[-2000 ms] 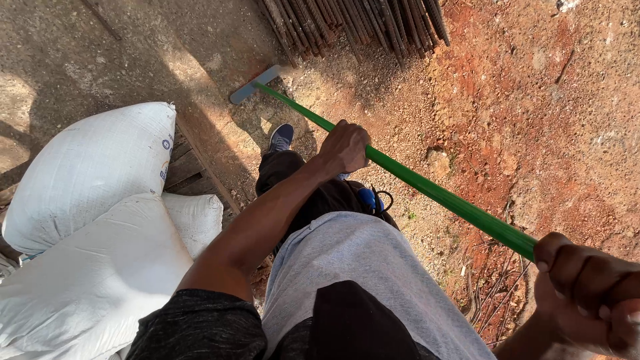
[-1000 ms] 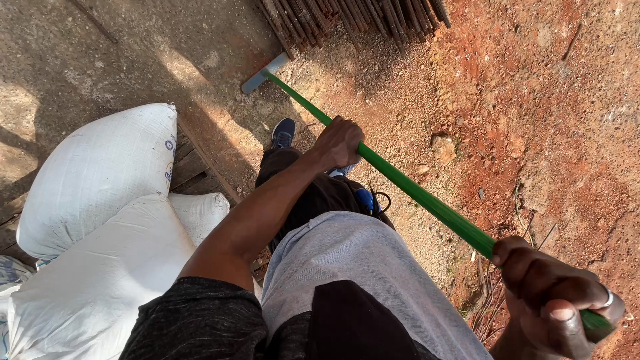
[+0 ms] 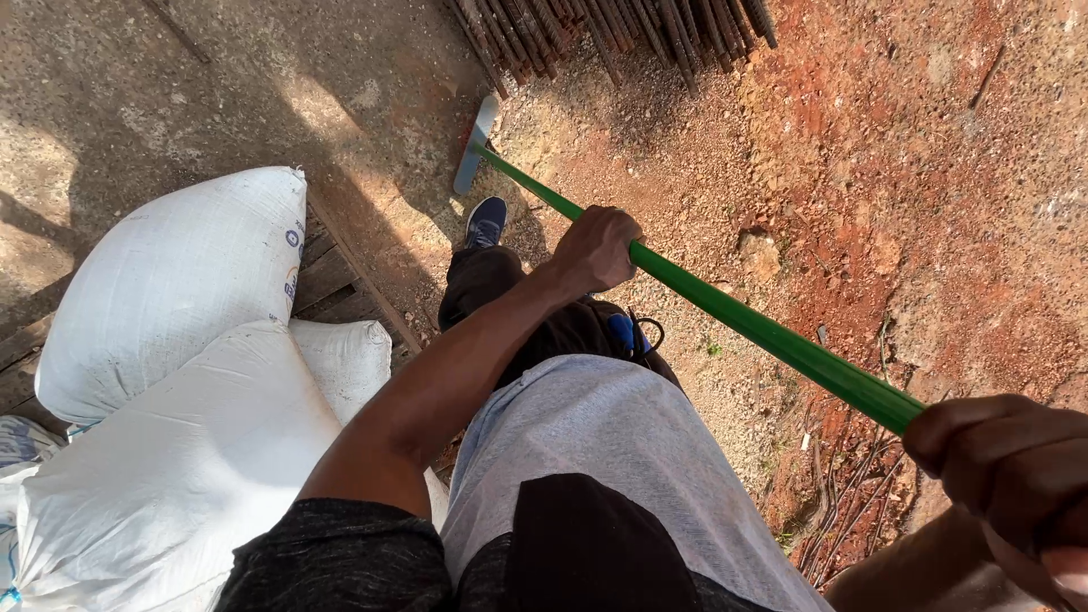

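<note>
A green-handled broom or push brush (image 3: 748, 323) slants across the view from upper left to lower right. Its long, narrow grey head (image 3: 476, 144) rests on the gritty ground just beyond my shoe (image 3: 486, 223). My left hand (image 3: 599, 248) is closed round the middle of the handle, in front of my thigh. Nearer the camera, my right hand (image 3: 1007, 476) grips the upper end of the handle at the right edge. Bristles or a blade under the head cannot be made out. Loose gravel and reddish soil lie beside the head.
Rusty steel reinforcing bars (image 3: 612, 34) lie at the top, their ends close to the broom head. Full white woven sacks (image 3: 178, 289) are piled on wooden pallet boards (image 3: 340, 276) at left. Thin wires or twigs (image 3: 858, 501) lie at lower right, near a flat stone (image 3: 759, 255).
The broom head has turned to a steeper angle on the ground and sits closer to my shoe. Both hands have kept hold of the handle; my right hand has shifted outward to the right since one second ago.
</note>
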